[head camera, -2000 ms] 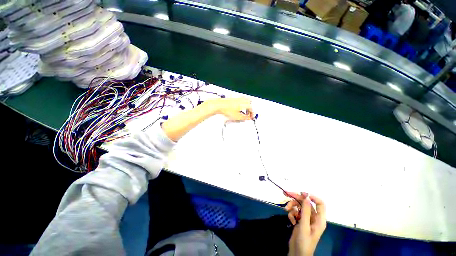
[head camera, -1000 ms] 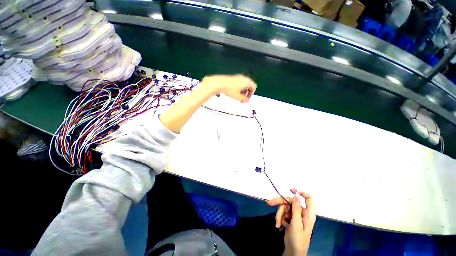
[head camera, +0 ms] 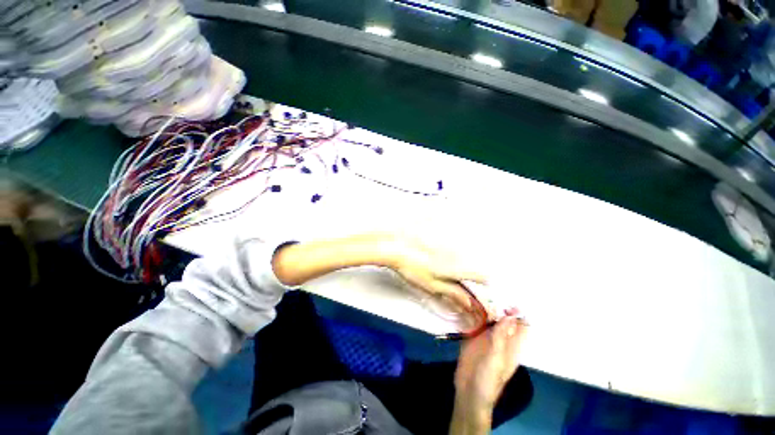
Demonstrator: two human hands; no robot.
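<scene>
A small wire harness with red and dark leads [head camera: 478, 330] is bunched between my hands at the near edge of the white board. A dark connector or lead end sticks out at its left. My right hand [head camera: 490, 357] pinches the harness with its fingertips. My left hand [head camera: 429, 270] reaches over from the left and meets the wires beside the right fingers. It is blurred, and its grip is partly hidden. A pale curved shape lies under my left wrist; I cannot tell what it is.
A tangled harness bundle [head camera: 183, 183] lies at left on the white board [head camera: 629, 289], with black plugs fanned out. One dark lead with a black plug [head camera: 440, 185] extends right. Stacked white panels [head camera: 127, 64] stand behind. A green conveyor [head camera: 408, 102] runs beyond; a white item [head camera: 741, 219] sits there.
My left hand has come from the board's far side down to my right hand. The lead stretched between them is now gathered at the near edge. My right hand has turned inward.
</scene>
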